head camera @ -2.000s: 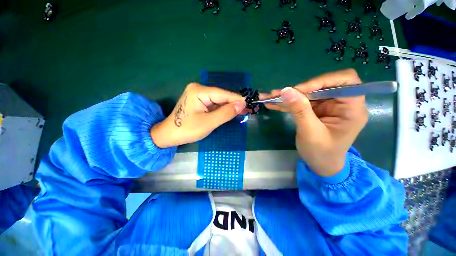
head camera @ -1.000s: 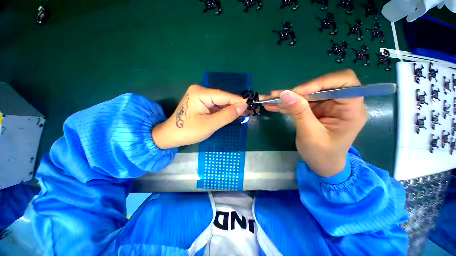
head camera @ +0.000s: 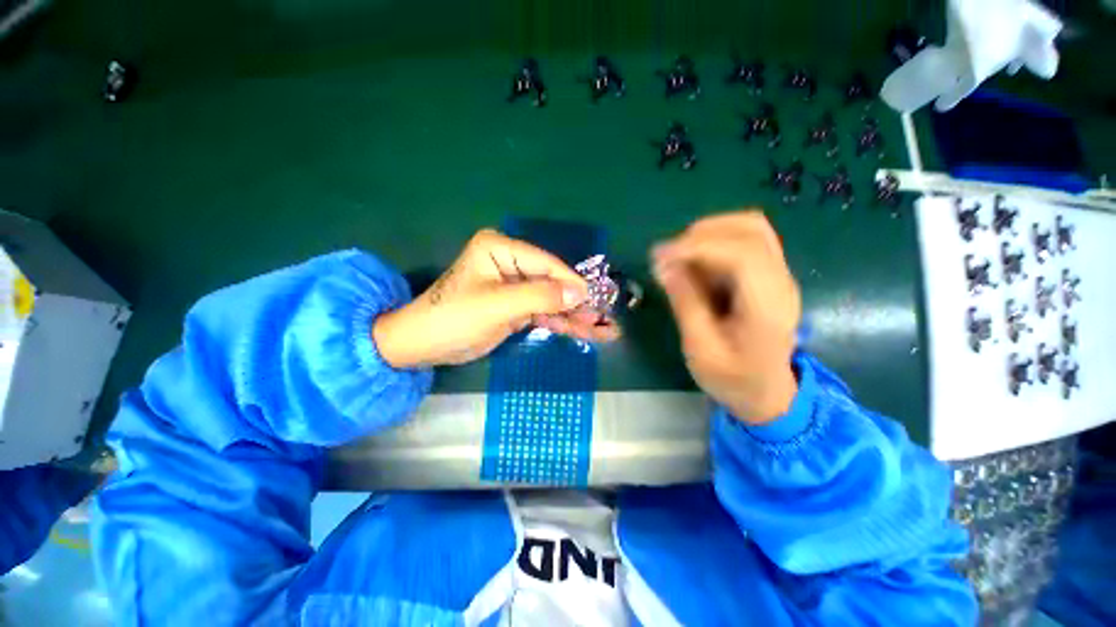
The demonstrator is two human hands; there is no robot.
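Observation:
My left hand (head camera: 496,300) pinches a small dark spider-like part (head camera: 600,289) between thumb and fingers, with a shiny speckled face showing. It is held above the far half of the blue work strip (head camera: 539,423). My right hand (head camera: 728,306) is to the right of the part, apart from it, blurred, with its fingers curled. No tweezers show in it; whether something is tucked in the palm cannot be seen. More spider-like parts (head camera: 677,147) lie in rows on the green mat at the far side.
A white sheet (head camera: 991,423) with rows of parts is at right, with a blister tray (head camera: 1016,502) below it. Beyond are a dark blue tray (head camera: 1010,141), a crumpled white wipe (head camera: 979,49) and white rods (head camera: 912,181). A white box (head camera: 55,349) stands at left.
My right hand has pulled back from the part and curled; the tweezers no longer show. The held part now shows a shinier face. The whole view has shifted.

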